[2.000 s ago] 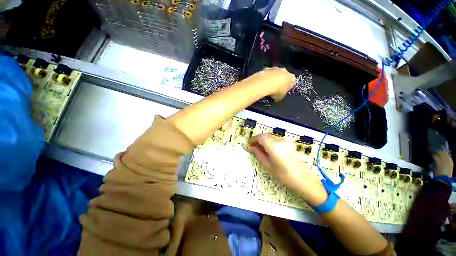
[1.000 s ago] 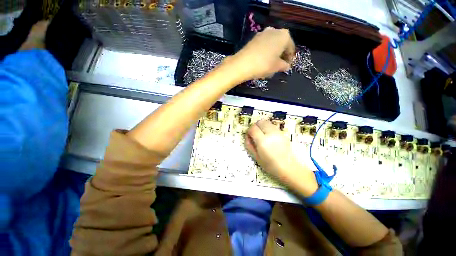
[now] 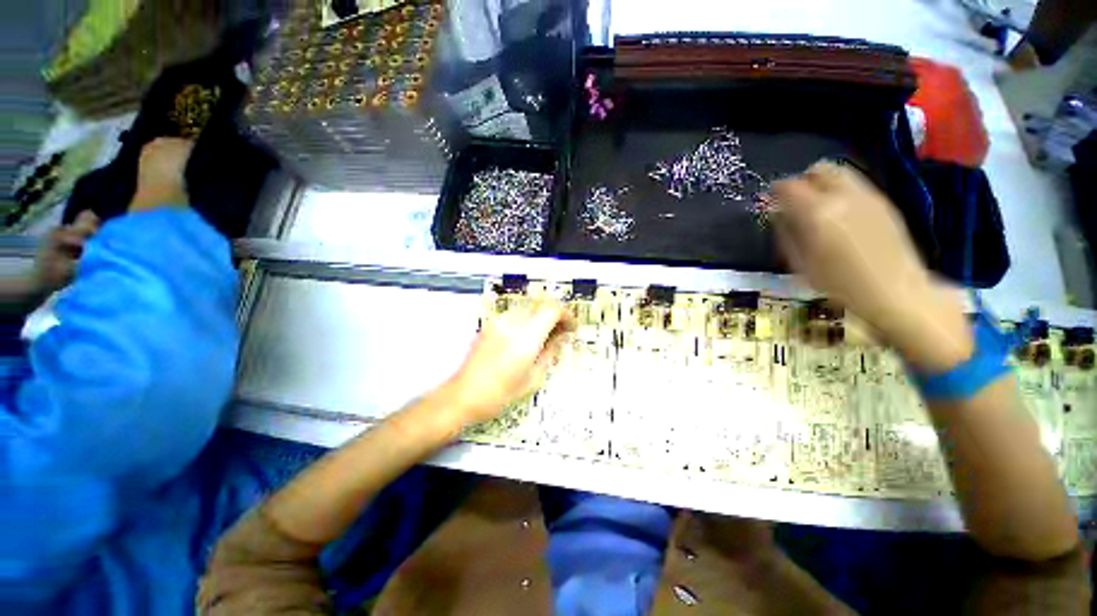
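The pale yellow circuit board panel [image 3: 710, 397] lies between metal rails, with black parts along its far edge. My left hand [image 3: 517, 355] is over the panel's left end, fingertips bent down near the far-edge parts; whether it holds a component cannot be told. My right hand [image 3: 848, 241], with a blue strap [image 3: 972, 361] on the wrist, is blurred over the right part of the large black tray [image 3: 722, 241]. It hides most of the right pile. A loose pile of small leaded components [image 3: 712, 166] and a smaller pile [image 3: 605, 213] lie in the tray.
A small black tray [image 3: 448, 217] of silvery components stands left of the large tray. Stacked copper-orange coils [image 3: 349, 108] stand behind the rail. A red container [image 3: 950, 111] is at the right. A neighbour's blue sleeve [image 3: 132, 325] reaches in at the left. Brown strips [image 3: 758, 63] lie at the back.
My left hand has moved from the large tray back to the panel's left end. My right hand has moved from the panel to the tray's right part. The neighbour's arm has shifted in view.
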